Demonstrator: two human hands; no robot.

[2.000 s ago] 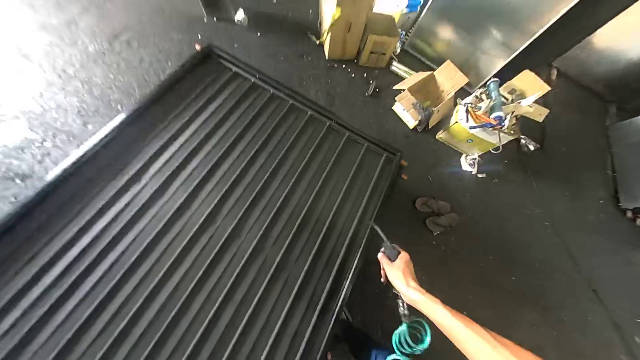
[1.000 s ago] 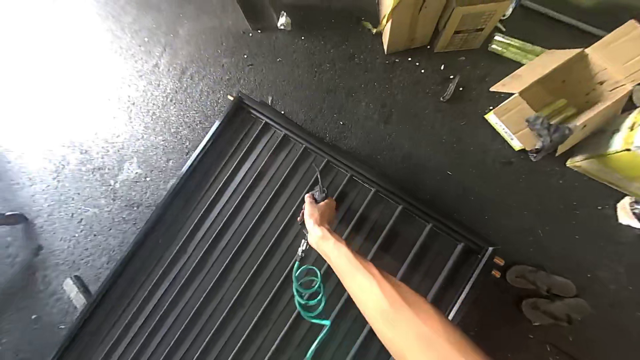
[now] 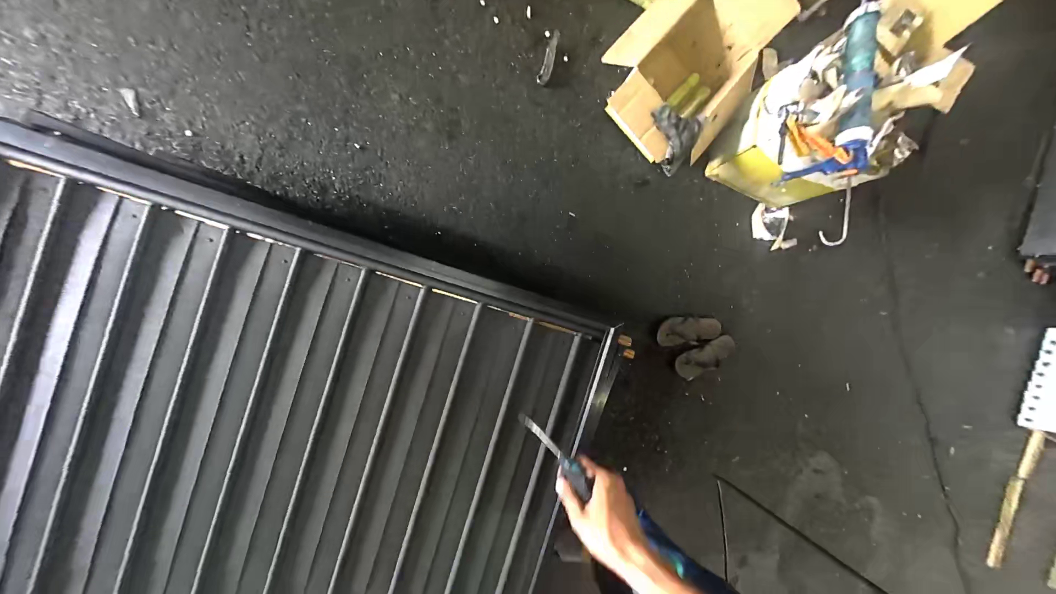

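Note:
My right hand (image 3: 606, 511) is closed round the dark handle of an air blow gun (image 3: 547, 441), its thin nozzle pointing up and left over the ribs near the right end of a black ribbed metal panel (image 3: 330, 388). The panel's raised frame edge (image 3: 396, 260) runs across its top, with light gaps and strips along the inner side. A bit of teal hose shows beside my wrist. My left hand is not in view.
A pair of flip-flops (image 3: 695, 345) lies beyond the panel's corner. Farther back stand an open cardboard box (image 3: 635, 103) and a yellow box (image 3: 747, 173) of scraps with a blue caulking gun (image 3: 858, 82) on top. A perforated white strip (image 3: 1038, 379) lies at the right.
My right hand has moved with the blow gun from the ribs near the panel's top edge to its right side. The view has shifted to the right.

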